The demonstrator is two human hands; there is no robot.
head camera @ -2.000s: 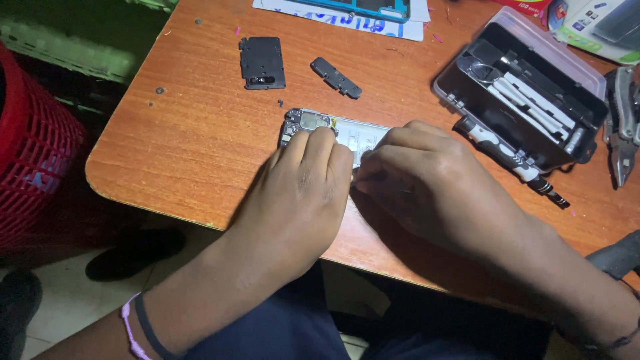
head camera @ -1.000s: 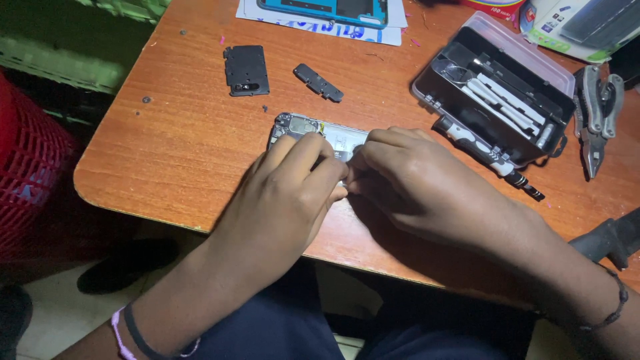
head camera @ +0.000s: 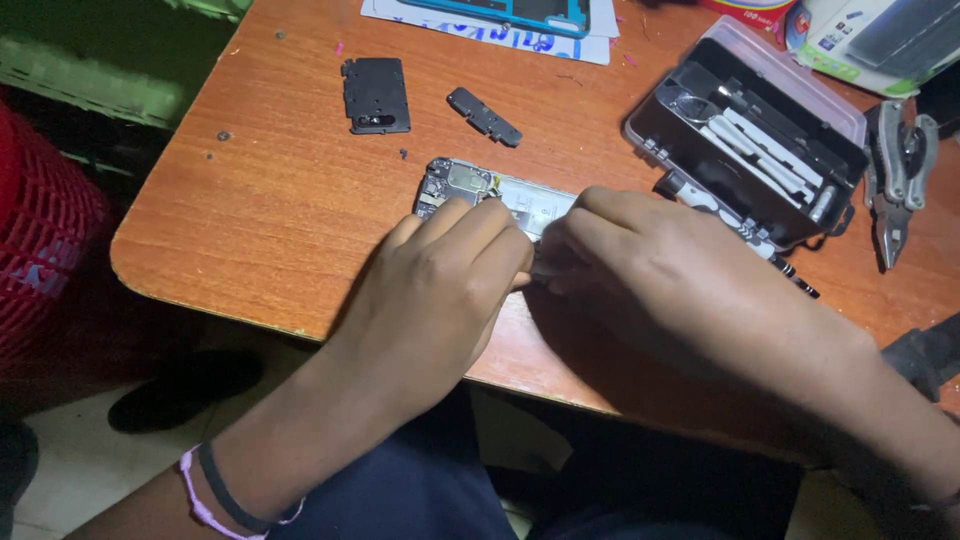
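An opened smartphone (head camera: 469, 178) lies on the wooden table, its circuit board at the left end and its pale battery (head camera: 536, 204) showing between my hands. My left hand (head camera: 457, 277) rests over the phone's near side with the fingers bent down onto it; the fingertips are hidden. My right hand (head camera: 637, 255) is over the phone's right part, thumb and fingers pinched together near the battery's close edge. Whether a small part or tool is between those fingers is not clear. Beyond the phone lie a black plastic cover plate (head camera: 377, 94) and a narrow black bracket (head camera: 485, 117).
At right stands an open black toolkit case (head camera: 750, 161) with white tools inside, a screwdriver (head camera: 739, 225) along its near side and a multitool with plier jaws (head camera: 894, 180) beyond. A blue phone frame (head camera: 555, 22) lies on papers. A red basket (head camera: 45, 247) stands left of the table (head camera: 225, 225).
Both hands stay at the phone, with only small shifts of the fingers. The view has moved slightly.
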